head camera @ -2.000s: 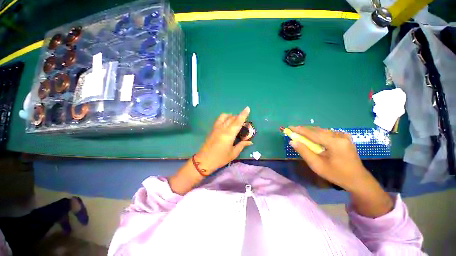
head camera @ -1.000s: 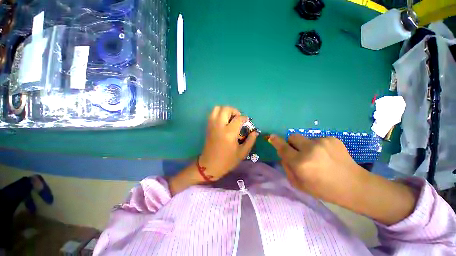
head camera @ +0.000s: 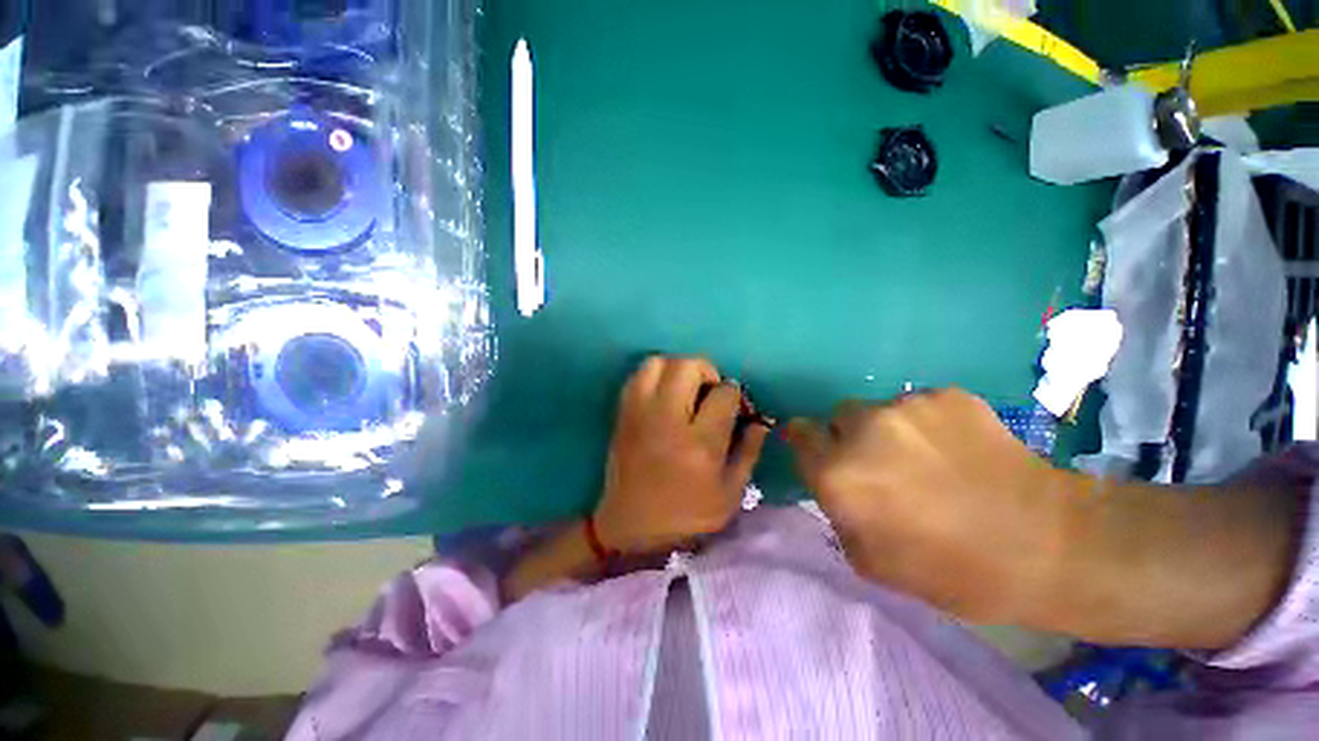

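Observation:
My left hand (head camera: 673, 452) grips a small dark round watch case (head camera: 744, 414) between thumb and fingers at the bench's front edge; the fingers hide most of it. My right hand (head camera: 926, 492) is closed round a screwdriver. Only the reddish end and thin shaft of the screwdriver (head camera: 774, 426) show, pointing left at the side of the case; its yellow handle is hidden in the hand. Whether the tip sits in the case is too small to tell. A tiny silvery-white pile (head camera: 751, 497) lies by my left hand.
Stacked clear trays (head camera: 449, 311) with blue discs stand left. A white stick (head camera: 524, 181) lies beside them. Two black watch cases (head camera: 911, 51) lie at the back. A white bottle (head camera: 1095, 136), white scrap (head camera: 1078, 356) and translucent sheets (head camera: 1143, 275) are right. My right hand partly covers a blue dotted strip (head camera: 1030, 427).
My right hand with the screwdriver has moved left to the case in my left hand. The left hand has turned the case more edge-on. The view has shifted, and the trays look nearer.

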